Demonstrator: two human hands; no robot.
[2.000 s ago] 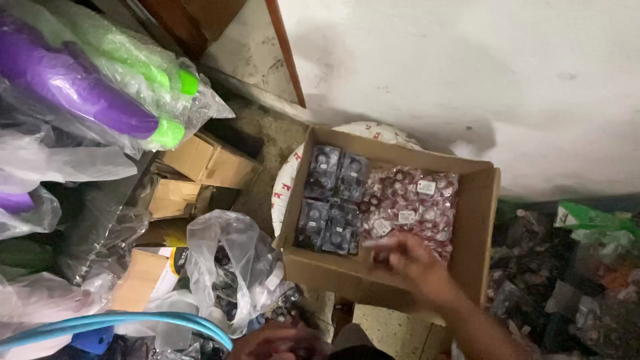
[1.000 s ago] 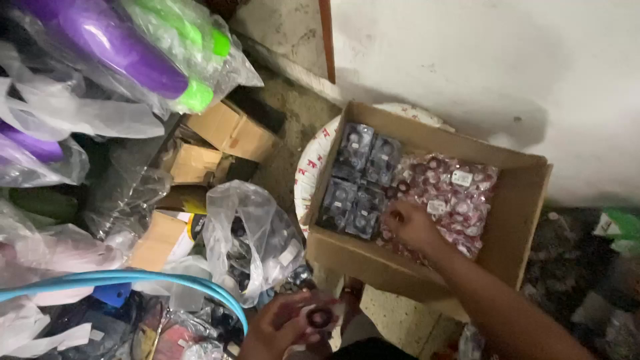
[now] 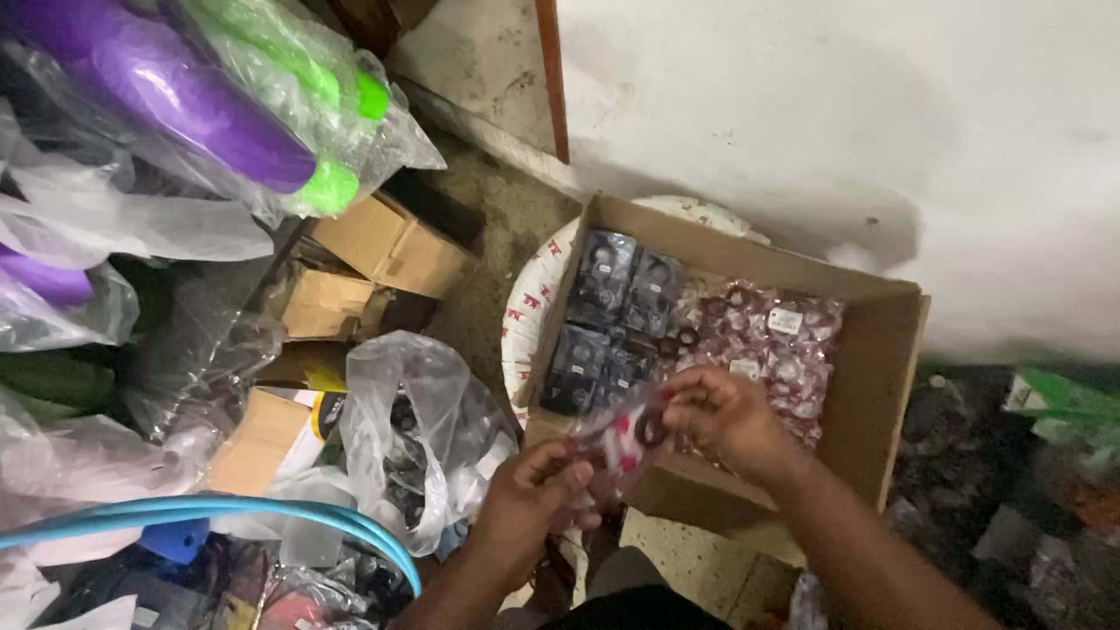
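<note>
My left hand [image 3: 538,494] and my right hand [image 3: 731,420] both grip a small clear plastic packet [image 3: 623,442] with red, white and dark ring-shaped parts in it. They hold it over the near edge of an open cardboard box [image 3: 875,394]. Inside the box, dark packs with small labels [image 3: 604,267] fill the left side. Many clear packets with reddish-brown round pieces [image 3: 792,359] lie to their right, partly behind my right hand. The exact kind of the small parts cannot be told.
A round white printed item [image 3: 529,306] lies under the box. To the left are smaller cardboard boxes [image 3: 394,245], a clear plastic bag [image 3: 376,385], blue tubing [image 3: 289,505] and wrapped purple items [image 3: 210,114]. A white wall [image 3: 787,105] rises behind; heaped goods [image 3: 954,437] lie at right.
My right hand has come back from inside the box toward my left hand. Both hands now hold a packet; one second ago my left hand held one below the box.
</note>
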